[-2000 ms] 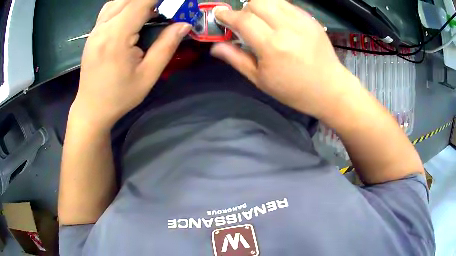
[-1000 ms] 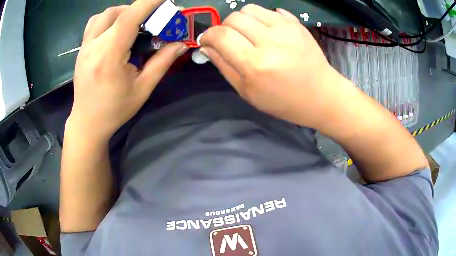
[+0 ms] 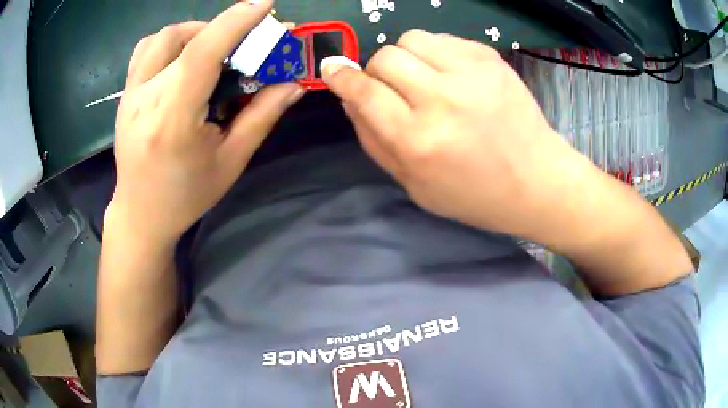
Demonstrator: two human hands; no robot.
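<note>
A red thermometer housing point(image 3: 352, 40) lies at the bench's front edge, top centre, with a dark rectangle inside. A blue circuit board point(image 3: 281, 65) with a white block point(image 3: 258, 46) on it sits at the housing's left side. My left hand point(image 3: 180, 119) grips the board and housing between thumb and fingers. My right hand point(image 3: 447, 127) has thumb and forefinger together at the housing's lower right, on a small white round part point(image 3: 338, 62). A thin metal probe point(image 3: 108, 99) sticks out left of my left hand; its middle is hidden.
Small white parts point(image 3: 492, 34) are scattered on the green mat point(image 3: 88, 48). A black screwdriver point(image 3: 587, 30) with a black cord lies top right. Clear trays with red ends point(image 3: 615, 119) are at right. A grey stool point(image 3: 40, 247) and a cardboard box point(image 3: 49, 355) are at left.
The housing has come lower and into fuller view. My right fingers first moved off its inside with a whitish round part, then came back over the housing's lower right.
</note>
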